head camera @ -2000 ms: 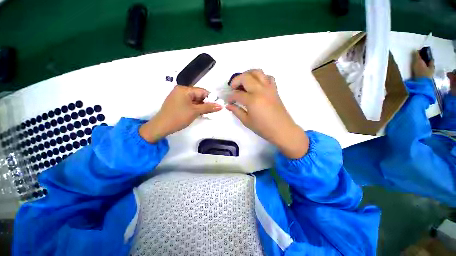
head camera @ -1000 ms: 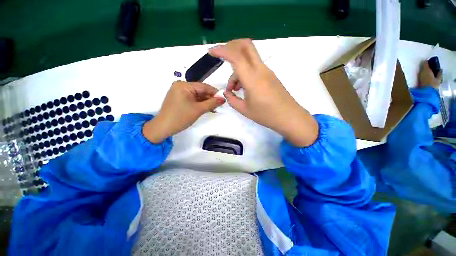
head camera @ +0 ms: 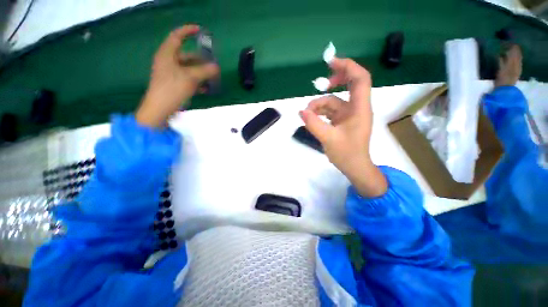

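Note:
My left hand [head camera: 174, 75] is over the green belt, blurred, with its fingers around a black device [head camera: 206, 45]. My right hand [head camera: 348, 114] is raised over the belt's near edge. It has one white round piece [head camera: 329, 53] at a fingertip and another white round piece [head camera: 321, 83] just below, with the thumb apart from them. One black housing [head camera: 261, 125] lies slanted on the white table between my hands. A second dark housing [head camera: 307, 138] lies partly hidden by my right hand. A tiny black piece [head camera: 234, 130] lies left of the first housing.
Black round pads [head camera: 166, 222] on a clear sheet are partly under my left sleeve. A black recessed part [head camera: 278, 205] lies at the near edge. An open carton [head camera: 420, 150] with a white strip [head camera: 462, 108] stands right, beside another person's hand [head camera: 509, 66]. More devices [head camera: 247, 67] are on the belt.
My hands have parted. The left has moved up and left to a device over the belt. The right has opened out and moved right, showing white pieces. The view has shifted towards the belt.

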